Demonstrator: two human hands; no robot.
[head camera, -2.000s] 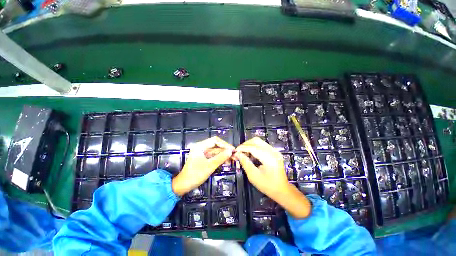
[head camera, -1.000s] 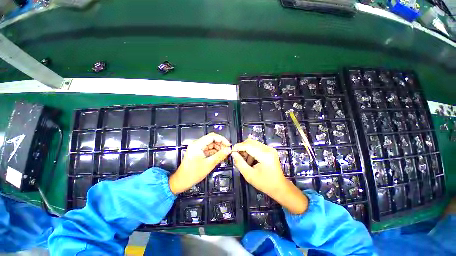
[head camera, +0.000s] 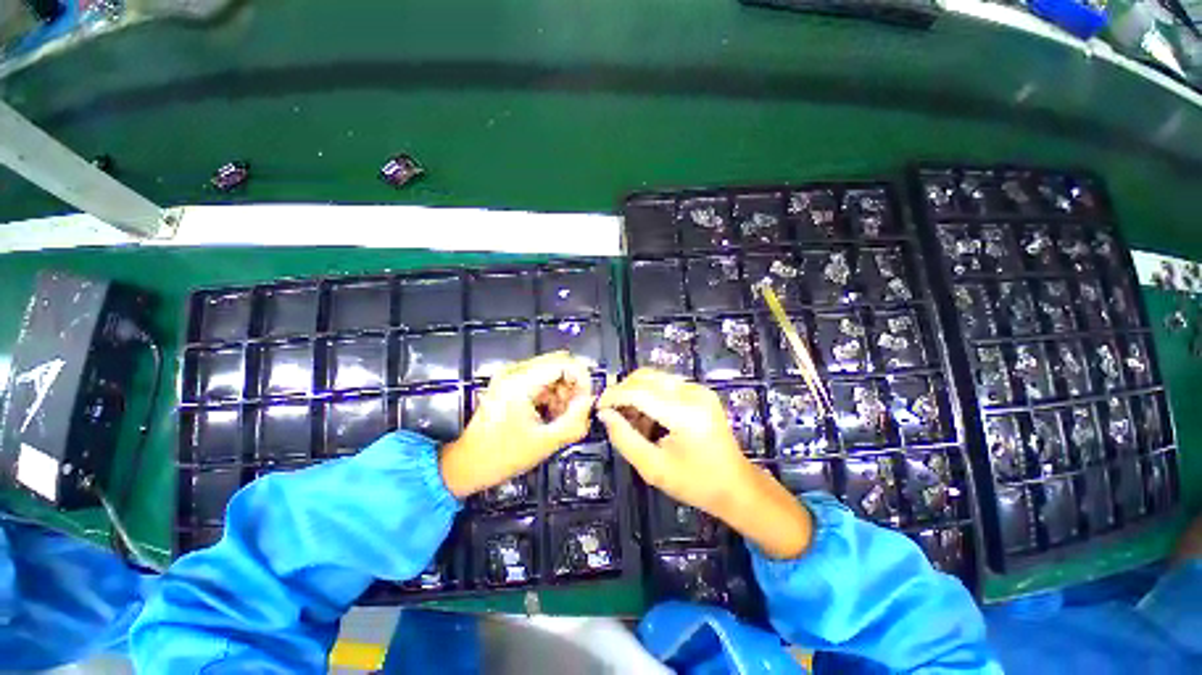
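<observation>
My left hand (head camera: 521, 419) and my right hand (head camera: 679, 435) are raised over the right part of the left blister tray (head camera: 616, 396), fingertips almost touching. A tiny part seems pinched between them, but the fingers hide it and I cannot tell which hand holds it. The left tray has small electronic modules (head camera: 581, 543) in its near right pockets; many other pockets show bare shiny black. The middle tray (head camera: 628, 284) has small silvery components in most pockets, with gold-yellow tweezers (head camera: 794, 340) lying across it. The right tray (head camera: 933, 303) also holds silvery components.
A black box (head camera: 63, 396) with a cable stands left of the trays. The green conveyor belt (head camera: 554, 125) behind carries several loose modules (head camera: 401, 170). A white rail (head camera: 396, 228) and a slanted post (head camera: 79, 172) stand at left. A blue bin (head camera: 1070, 15) is at the far right.
My fingertips have parted slightly, with the left hand a little further left. The loose modules on the belt have moved left. The trays appear slightly higher in the view.
</observation>
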